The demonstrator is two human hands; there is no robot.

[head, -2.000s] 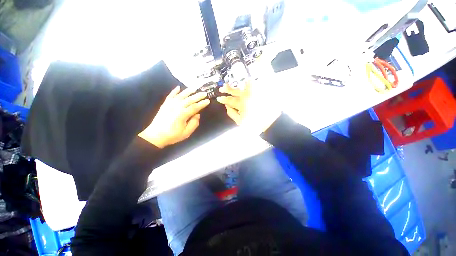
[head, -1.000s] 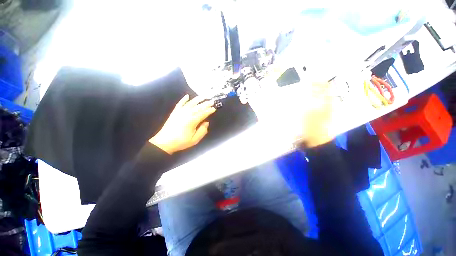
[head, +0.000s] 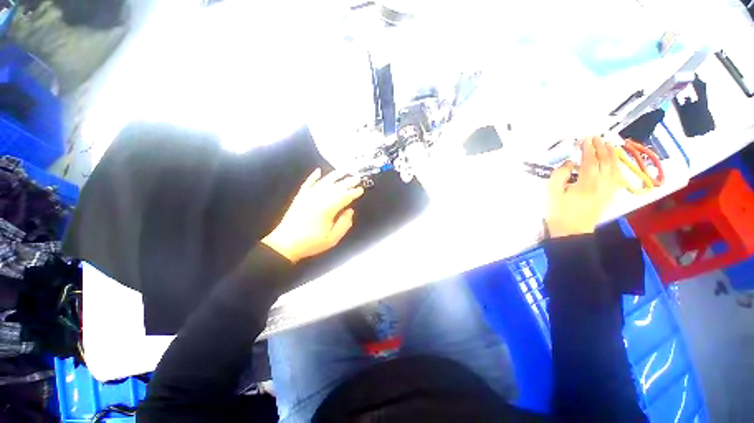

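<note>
A large black fabric panel (head: 198, 206) lies on the white table, its right end under the needle area (head: 397, 157). My left hand (head: 314, 216) rests on the panel with fingers spread and fingertips beside the presser foot, pressing on the cloth rather than gripping it. My right hand (head: 585, 194) is over the right side of the table, between the dark snips (head: 539, 170) and the scissors with yellow and orange handles (head: 645, 163). Its fingertips are by the yellow loop; glare hides whether they hold anything.
A small dark square (head: 483, 140) lies right of the needle. Black pieces (head: 693, 106) lie at the table's far right. A red stool (head: 703, 227) and blue bin (head: 657, 330) stand at right. Dark checked garments (head: 25, 256) are heaped at left. Glare washes out the machine.
My right hand has left the needle area and moved right across the table to the snips and scissors. My left hand has stayed on the panel. The view has shifted slightly.
</note>
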